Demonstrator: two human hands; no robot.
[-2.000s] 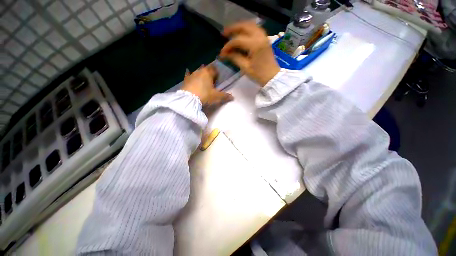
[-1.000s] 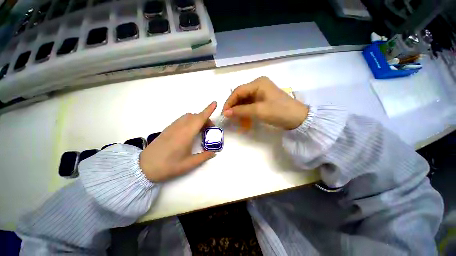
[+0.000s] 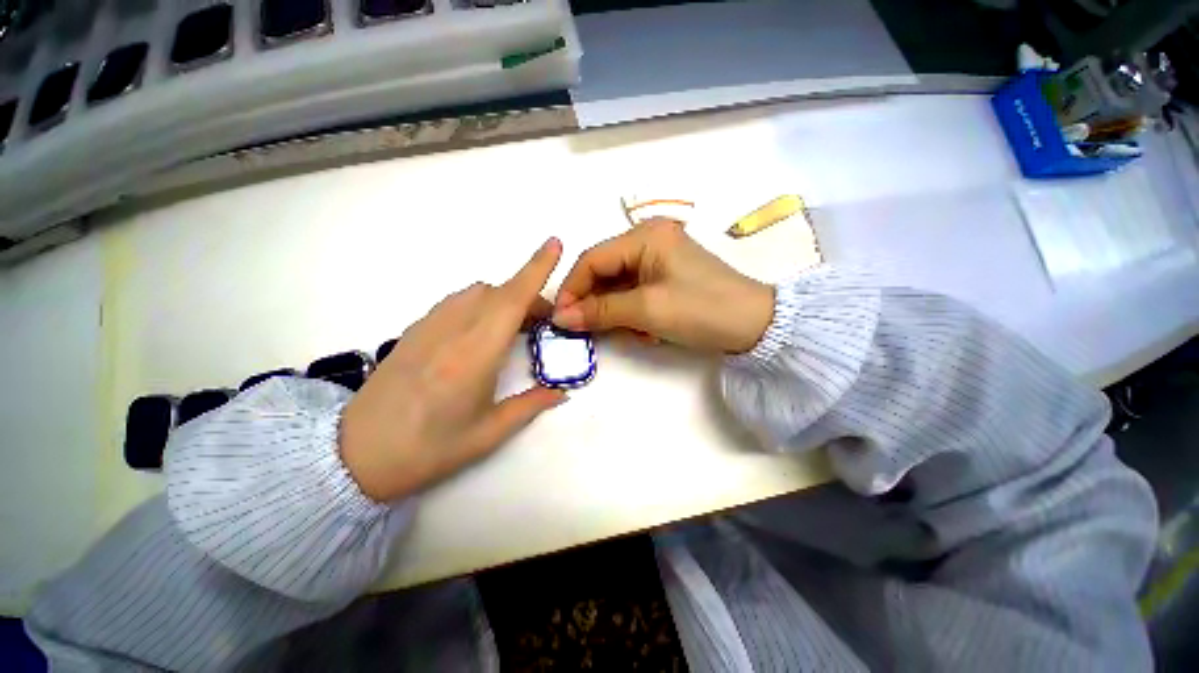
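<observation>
A square watch body (image 3: 565,356) with a shiny rim and a bright white face lies on the cream board in front of me. My left hand (image 3: 441,381) holds it at its left side between thumb and fingers, with the index finger pointing up and away. My right hand (image 3: 664,292) has thumb and index finger pinched together at the watch's top edge. Whether a thin film is between those fingertips cannot be told. A row of dark watch bodies (image 3: 151,431) lies at the left, partly hidden by my left sleeve and hand.
A white tray (image 3: 395,99) with dark watch bodies stands at the upper left. A grey-white sheet (image 3: 736,53) lies beyond the board. The orange-handled tool (image 3: 660,204) and yellow stick (image 3: 767,216) lie beyond my right hand. A blue box (image 3: 1035,129) with bottles stands at the far right.
The view has turned down from the far bench to the board. Since one second ago, my right fingertips have moved down onto the watch's top edge, and the orange-handled tool is more exposed.
</observation>
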